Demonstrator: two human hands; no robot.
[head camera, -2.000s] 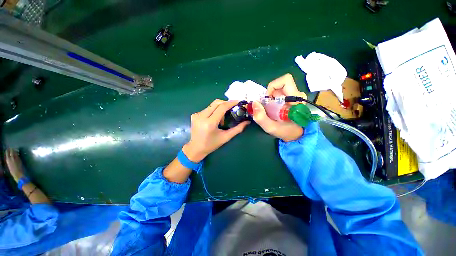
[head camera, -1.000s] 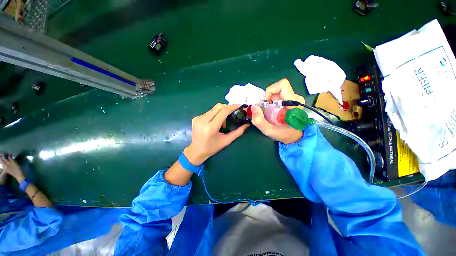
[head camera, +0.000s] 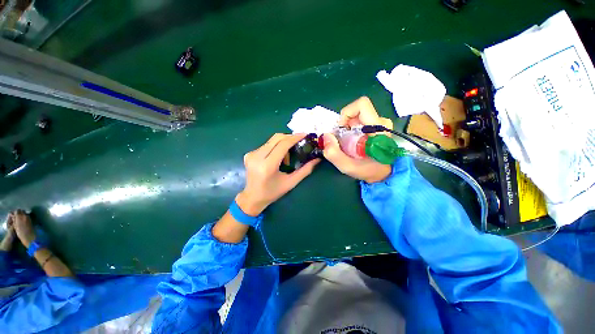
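Note:
My left hand (head camera: 266, 171) holds a small black rounded part (head camera: 304, 151) between thumb and fingers. My right hand (head camera: 360, 160) holds a clear syringe (head camera: 350, 142) with red-pink contents and a bright green adapter (head camera: 383, 149) at its rear. The syringe's front end is at the part's right side; its tip is hidden by my fingers. A black cable (head camera: 374, 129) runs along the syringe, and a clear hose (head camera: 450, 167) curves from the adapter to a black dispenser. A blue strap (head camera: 244, 213) with a thin cord is on my left wrist.
A white tissue (head camera: 313, 121) lies behind my hands, another (head camera: 413, 91) near a brown pad (head camera: 427, 128). The black dispenser (head camera: 506, 184) at right bears a white printed sheet (head camera: 547, 117). A metal post (head camera: 91, 95) crosses upper left. Black parts (head camera: 186, 61) lie on the belt. Another person's hands (head camera: 22, 226) are at far left.
The black parts on the belt have moved left. My hands have shifted only slightly, still holding the part and syringe. The other person's hands have come together at far left.

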